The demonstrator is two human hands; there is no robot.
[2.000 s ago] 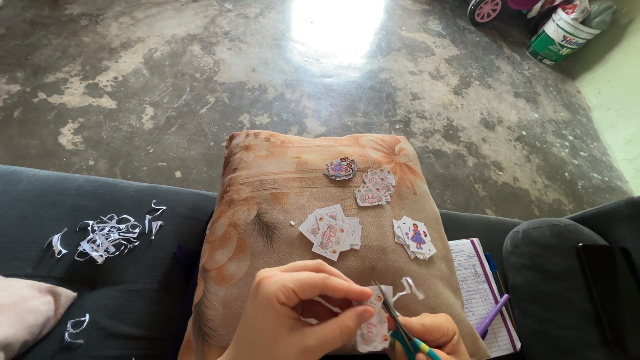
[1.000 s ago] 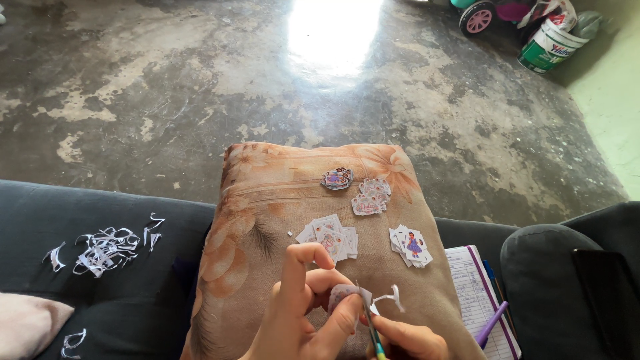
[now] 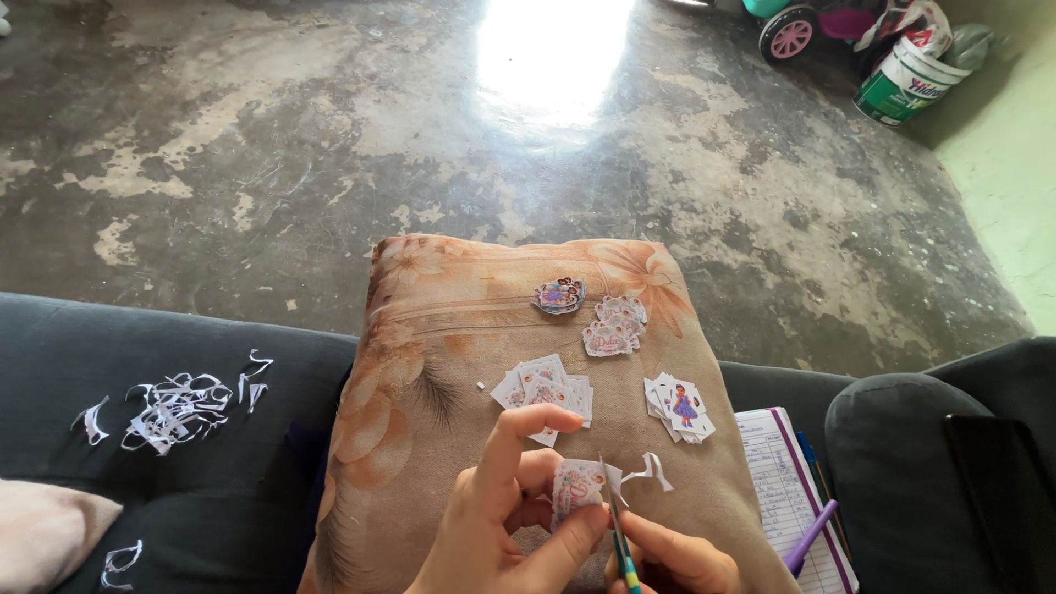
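My left hand (image 3: 524, 511) pinches a small printed paper cutout (image 3: 576, 488) between thumb and fingers, its index finger raised. In my right hand (image 3: 672, 557) are scissors (image 3: 619, 536) with teal and yellow handles, their blades at the paper's right edge. A thin curled strip of white paper (image 3: 656, 473) hangs or lies just beyond the blades. Both hands are over a floral cushion (image 3: 462, 330). On it lie a stack of cut-out figures (image 3: 559, 295), a pile of trimmed printed labels (image 3: 612, 328), squarer untrimmed pieces (image 3: 544, 388) and figure cards (image 3: 683, 408).
Paper trimmings (image 3: 177, 412) lie on the dark sofa (image 3: 49, 355) at left. To the right are a notebook (image 3: 767, 454) with handwriting, a purple pen (image 3: 813, 536) and a dark phone-like object (image 3: 994, 495). A bucket (image 3: 907, 82) and a pink-wheeled toy (image 3: 789, 35) stand on the floor.
The left fingers have turned the paper piece, and its printed face shows again after being mostly hidden a second ago. The scissors remain in the right hand at its edge.
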